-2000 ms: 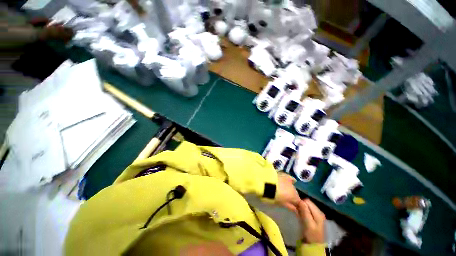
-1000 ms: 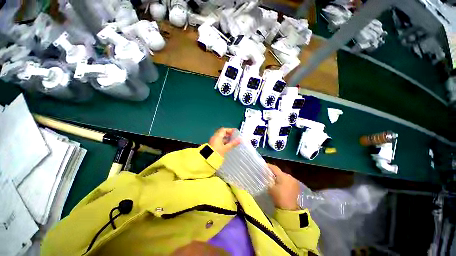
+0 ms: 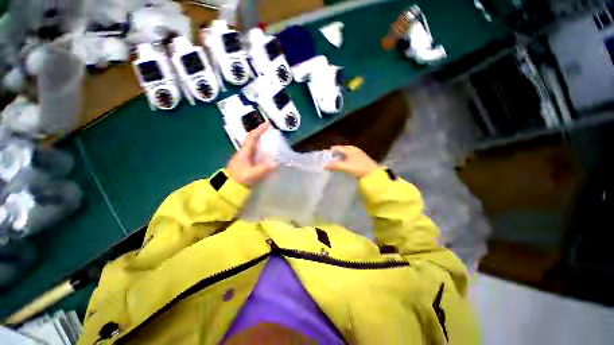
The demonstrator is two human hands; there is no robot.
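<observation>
A clear air-column bag hangs between my hands in front of my jacket, blurred. My left hand grips its upper left edge, close to the nearest cameras. My right hand grips its upper right edge. I cannot tell whether the bag's mouth is open. Several white security cameras lie on the green bench just beyond my hands, with black squares and round dotted lens faces towards me.
Bagged cameras stand at the left. A dark blue cloth, white scrap, yellow piece and brown-orange item lie on the bench. Clear bag stock hangs at the right, near a brown carton.
The view has turned right, so the cameras appear farther left. The bag, ribbed and flat between my hands a second ago, now hangs lower from them. My hands were together before that.
</observation>
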